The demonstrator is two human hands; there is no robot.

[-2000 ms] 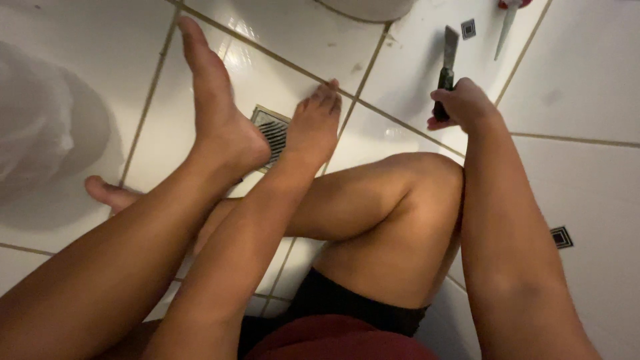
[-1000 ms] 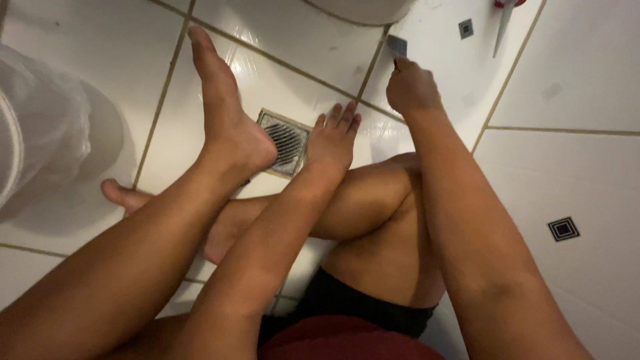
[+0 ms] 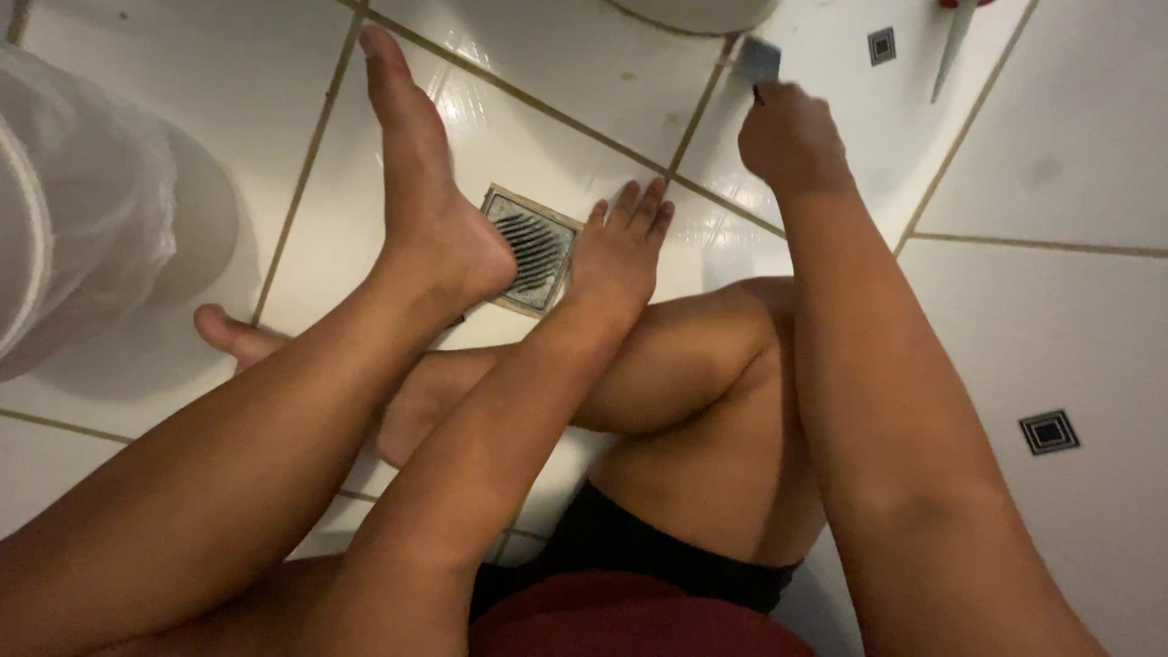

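My right hand (image 3: 792, 137) is closed around the handle of a scraper, likely a putty knife; its flat metal blade (image 3: 759, 60) points up and away, over the white floor tiles near a grout line. Most of the handle is hidden in the fist. Palm down with its fingers apart, my left hand (image 3: 625, 239) rests by the right edge of a square metal floor drain (image 3: 531, 248) and holds nothing. White tiles (image 3: 584, 100) with brown grout lines (image 3: 703, 105) lie beneath both hands.
At the left stands a bin (image 3: 196, 214) lined with a clear plastic bag (image 3: 109, 173). A rounded pale base (image 3: 698, 11) is at the top edge. A pointed tool with red parts (image 3: 954, 47) lies at the top right. My bare feet (image 3: 424, 201) flank the drain's left side.
My right hand has moved left with the scraper and turned, so the fist now covers the handle that showed earlier. The left hand stays beside the drain.
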